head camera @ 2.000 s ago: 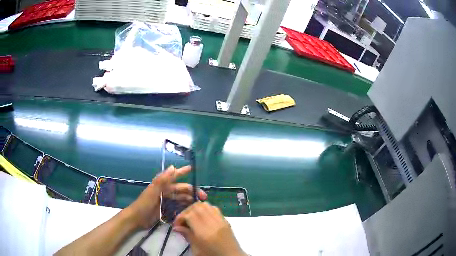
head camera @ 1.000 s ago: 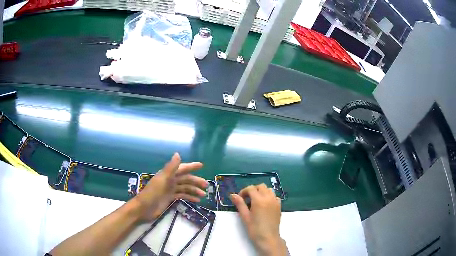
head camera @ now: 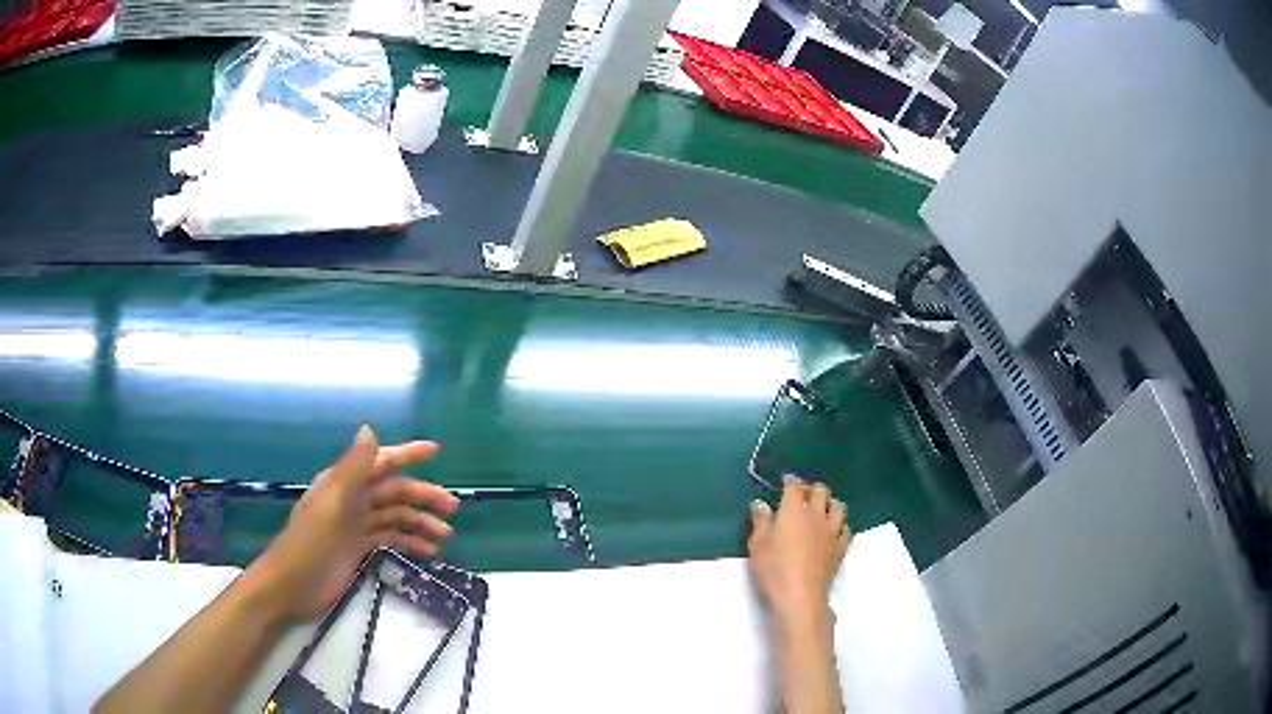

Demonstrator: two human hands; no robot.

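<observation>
My left hand (head camera: pixel 349 523) is open with fingers spread, over the near edge of the green belt (head camera: pixel 635 453). It is above the left part of a dark phone middle frame (head camera: pixel 558 519) lying in a row on the belt. Overlapping middle frames (head camera: pixel 467 600) lie on the white sheet (head camera: pixel 614 635), just right of my left wrist. My right hand (head camera: pixel 799 544) reaches over the sheet's edge at the right. Its fingertips are at the lower end of another thin frame (head camera: pixel 765 435) near the right machine. Whether they grip it is not clear.
The grey machine (head camera: pixel 1116 530) and its curved black cable chain (head camera: pixel 928 283) stand at the right. Behind the belt are a plastic bag with white contents (head camera: pixel 300 175), a bottle (head camera: pixel 419 112), a yellow packet (head camera: pixel 656 243), metal posts (head camera: pixel 579 147) and red trays (head camera: pixel 774 91).
The view has turned right. My right hand has left the frame in the row and moved right to another frame. Earlier, both hands were at a raised frame. The row has shifted left.
</observation>
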